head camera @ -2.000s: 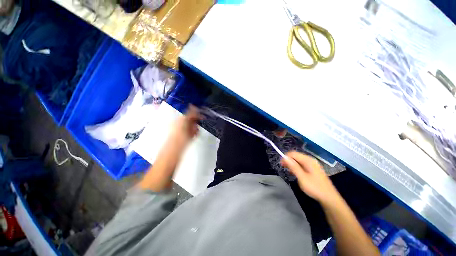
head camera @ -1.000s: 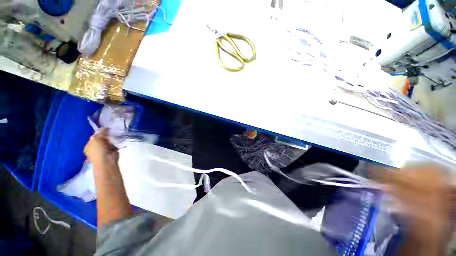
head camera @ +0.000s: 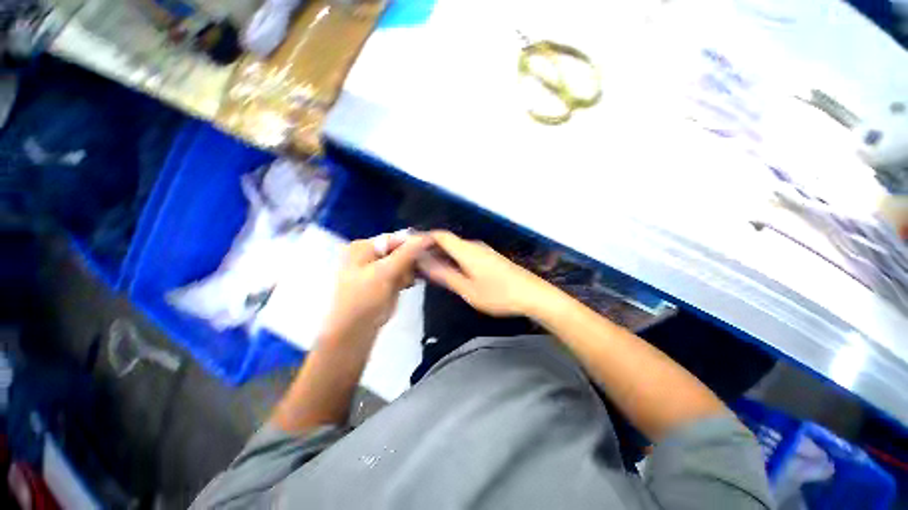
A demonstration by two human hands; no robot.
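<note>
My left hand [head camera: 372, 277] and my right hand [head camera: 486, 279] meet at the fingertips above my lap, in front of the table edge. A small piece of white cord [head camera: 391, 241] shows between the fingers of my left hand; the rest of it is hidden by the hands. My right fingers are bent against the left ones and blurred, so I cannot tell whether they grip the cord.
Gold-handled scissors [head camera: 560, 84] and pale loose cords [head camera: 831, 231] lie on the white table [head camera: 478, 129]. Taped cardboard [head camera: 289, 85] is at its left end. A blue bin [head camera: 164, 234] holds white cloth [head camera: 237, 261]. A white panel [head camera: 309, 274] is beside my lap; a blue basket [head camera: 846, 468] is low right.
My hands were far apart, the right one blurred at the far right with strands trailing; now they are together over the lap. The long white cords across my lap no longer show. The view has shifted.
</note>
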